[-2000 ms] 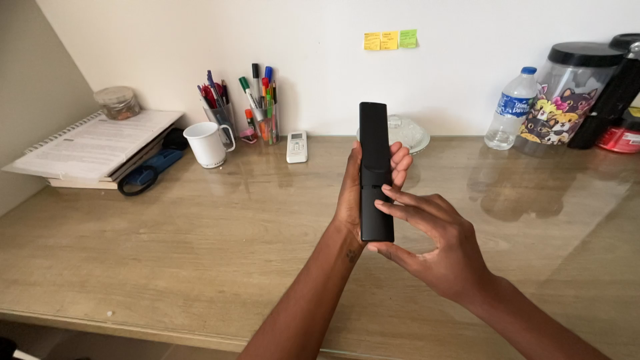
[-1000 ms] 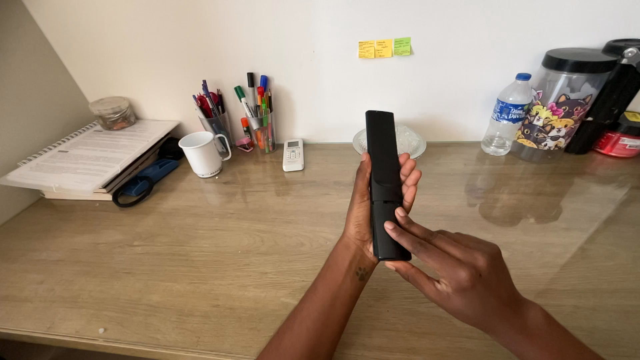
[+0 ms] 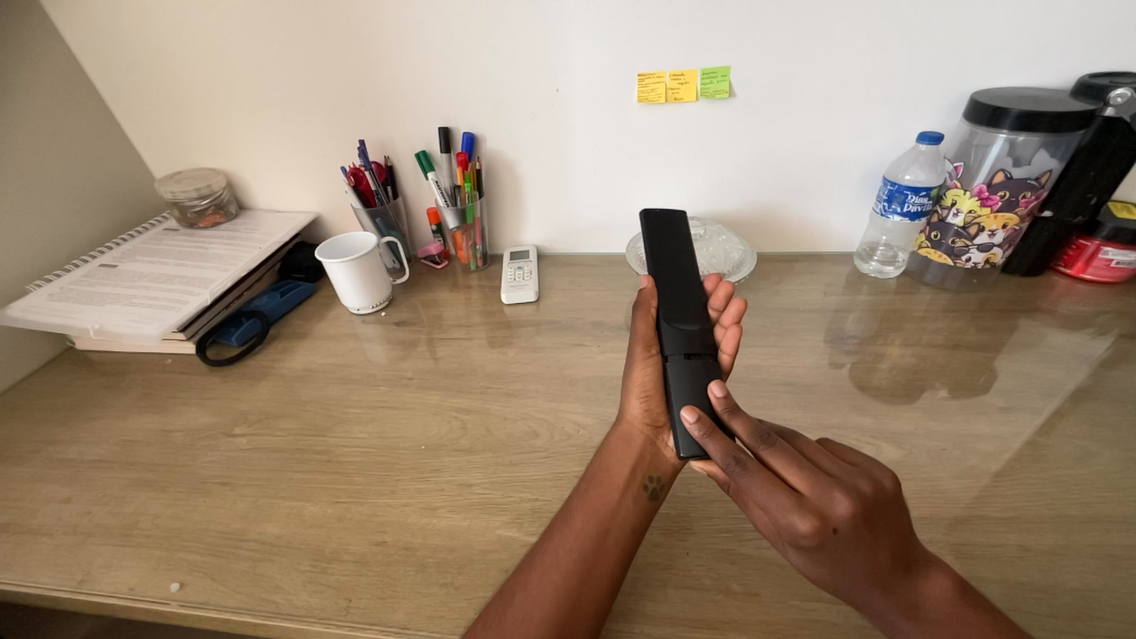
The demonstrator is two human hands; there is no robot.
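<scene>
A black remote control (image 3: 679, 293) lies back side up in my left hand (image 3: 646, 382), tilted above the wooden desk. My left thumb runs along its left edge, and the fingers curl round from beneath on the right. A narrow gap crosses its back, between the long upper part and the lower cover (image 3: 692, 390). My right hand (image 3: 808, 497) touches the lower cover with two fingertips, its thumb near the bottom end and partly hidden. Behind the remote's upper end, a clear glass dish (image 3: 732, 253) is partly covered.
Along the wall stand a white mug (image 3: 355, 273), cups of pens and markers (image 3: 466, 235), a white air-conditioner remote (image 3: 520, 275), a water bottle (image 3: 901, 209) and a lidded plastic jar (image 3: 1003, 186). Papers and books (image 3: 169, 275) are at the left, beside dark blue scissors (image 3: 266, 311). Sticky notes (image 3: 682, 86) are on the wall.
Between the upper part and the lower cover, the gap looks a little wider than before. Both hands keep nearly the same hold on the remote.
</scene>
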